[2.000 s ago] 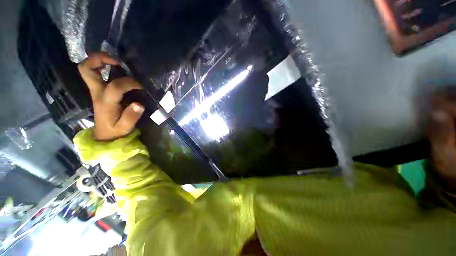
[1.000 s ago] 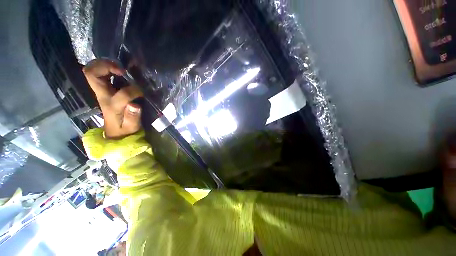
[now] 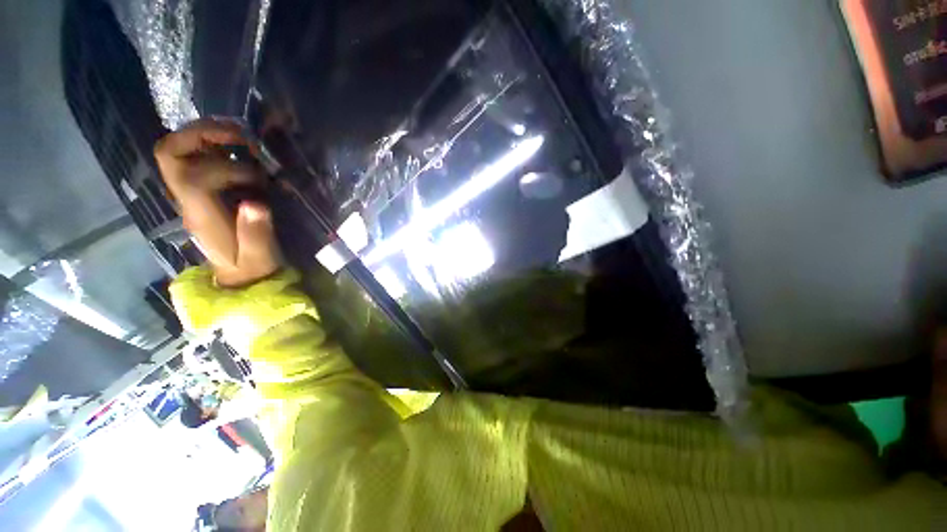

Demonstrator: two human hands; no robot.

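Note:
A black tablet (image 3: 519,322) under clear glossy film (image 3: 415,171) lies tilted in front of me, with bright glare across it. A white strip (image 3: 604,220) sticks at its right side and a small white tab (image 3: 344,243) at its left edge. Silvery bubble wrap (image 3: 680,223) runs along the right side and also shows at upper left. My left hand (image 3: 220,197) is at the tablet's left edge, fingers curled onto it; the fingertips are partly hidden. My right hand (image 3: 938,400) is dark, blurred and cut off at the right border.
A copper-brown smartphone (image 3: 914,88) with text on its dark screen lies on the grey-looking bench (image 3: 789,229) at upper right. A black ribbed tray (image 3: 109,130) is at the left. My yellow sleeve crosses below. Small cluttered items and part of a person's hand (image 3: 244,511) show at lower left.
The view has shifted, so the phone sits further right and lower than at first. My left fingers have curled in more at the tablet edge. My right hand has moved further out of the picture.

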